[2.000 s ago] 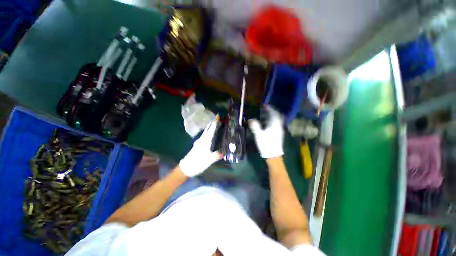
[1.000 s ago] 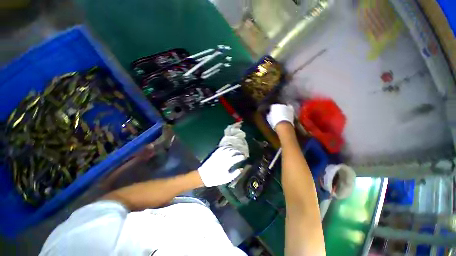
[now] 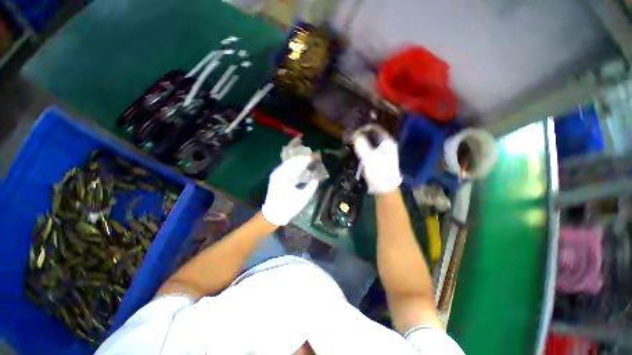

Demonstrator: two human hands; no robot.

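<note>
A black lock housing (image 3: 344,201) lies on the mat in front of me, its round light-coloured part toward me. My left hand (image 3: 288,188), in a white glove, is left of the housing, at the crumpled white cloth (image 3: 296,149); blur hides whether it grips anything. My right hand (image 3: 378,161), also in a white glove, is at the housing's far right, fingers curled near a small greyish thing; whether it holds this is unclear. The housing's rod is not clearly visible.
Several black housings with silver rods (image 3: 190,114) lie at the left. A blue bin of brass-coloured parts (image 3: 190,208) is near left. Behind are a box of gold parts (image 3: 303,59) and a red bag (image 3: 418,82). A white bucket (image 3: 485,154) and yellow handle (image 3: 434,237) are right.
The view has swung back from the left. My right hand has come back from the parts boxes toward the housing. My left hand stays by the cloth.
</note>
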